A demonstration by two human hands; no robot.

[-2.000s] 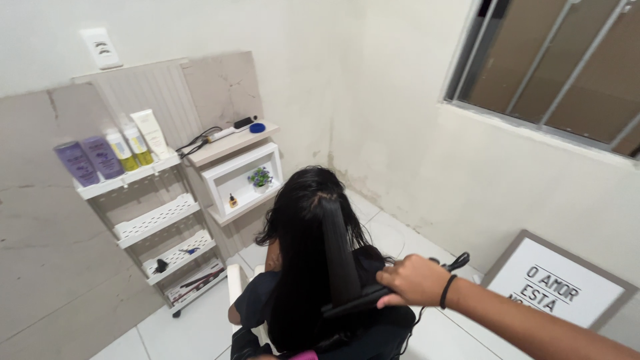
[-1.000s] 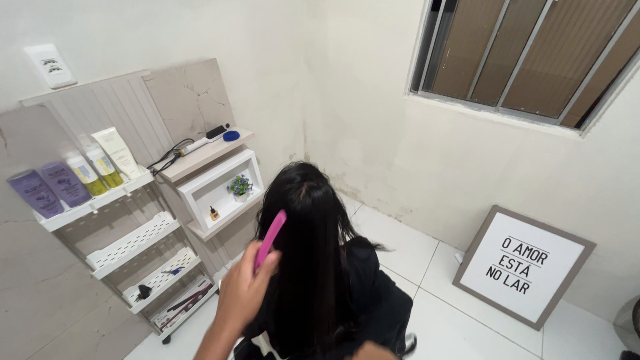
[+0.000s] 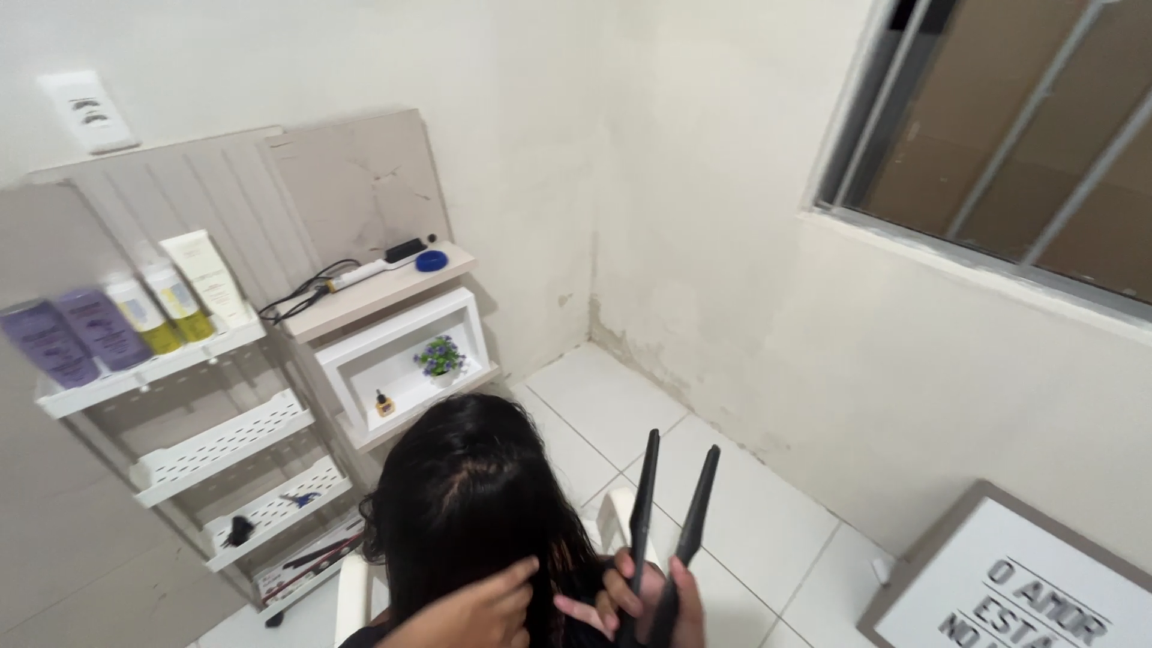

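Observation:
A seated person with long dark hair [image 3: 468, 477] is below me, seen from above. At the bottom, my left hand [image 3: 481, 607] lies against the hair with its fingertips at a section on the right side; whether it grips any strands is not clear. Just right of the head, my right hand [image 3: 652, 598] holds a black hair straightener [image 3: 691, 513], its two arms spread apart and pointing up. Some of my right fingers reach toward the hair. No hair shows between the upper parts of the arms. The pink comb is not visible.
A white rolling shelf rack [image 3: 225, 441] with purple tubes [image 3: 103, 328] and bottles stands left. Beside it, a wall shelf [image 3: 378, 292] holds a corded hot brush [image 3: 369, 270]. A white chair [image 3: 353, 598] surrounds the person. A framed sign [image 3: 1017, 576] leans lower right.
One second ago my left hand held a pink comb at the hair; now no comb shows there. My right hand has come up beside the head with the straightener, which was closed around hair two seconds ago.

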